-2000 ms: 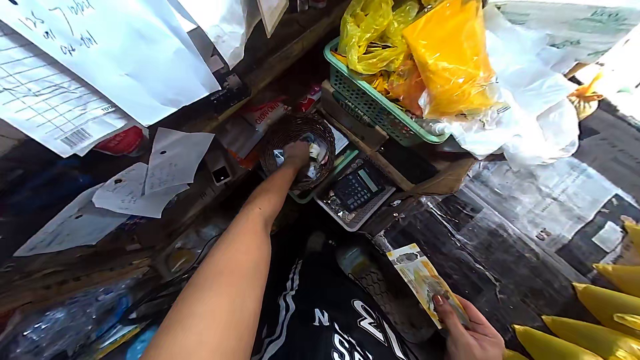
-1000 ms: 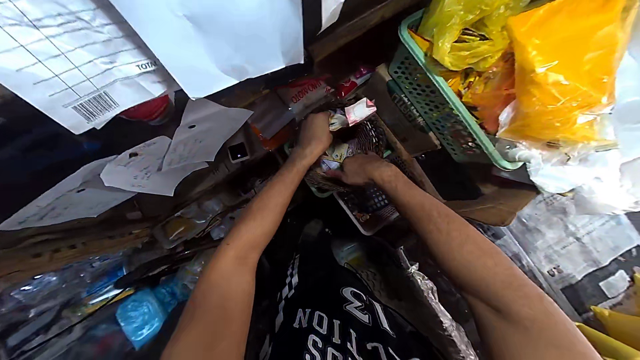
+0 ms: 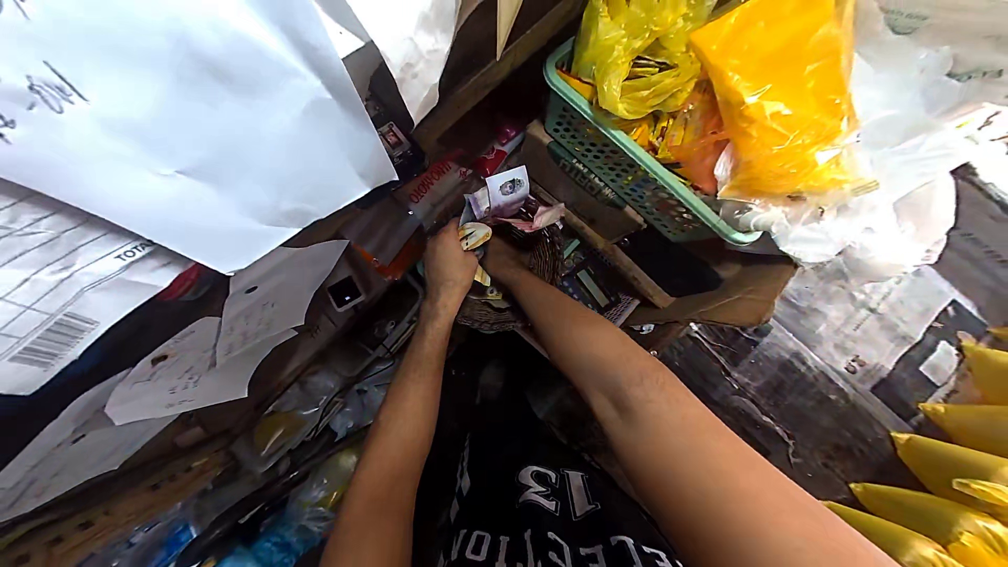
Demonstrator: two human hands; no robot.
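Banknotes [image 3: 504, 194] stick up above a round wicker basket [image 3: 549, 256] in the middle of the view. My left hand [image 3: 450, 260] is at the basket's left side, its fingers closed on folded banknotes. Beside it, my right hand [image 3: 500, 260] reaches down into the basket among the notes; its fingertips are hidden, so what it holds cannot be told. A calculator [image 3: 587, 285] lies in a tray just right of the basket, partly covered by my right forearm.
A green plastic basket [image 3: 646, 161] of yellow and orange bags stands at the upper right. White papers [image 3: 197, 118] hang at the left. A cardboard box [image 3: 728, 291] edges the shelf. Yellow filled bags [image 3: 945, 480] lie at the lower right, plastic bags [image 3: 299, 488] at the lower left.
My right hand, holding a yellow banknote at the lower right two seconds ago, has moved to the wicker basket beside my left hand. More notes now stick up above the basket.
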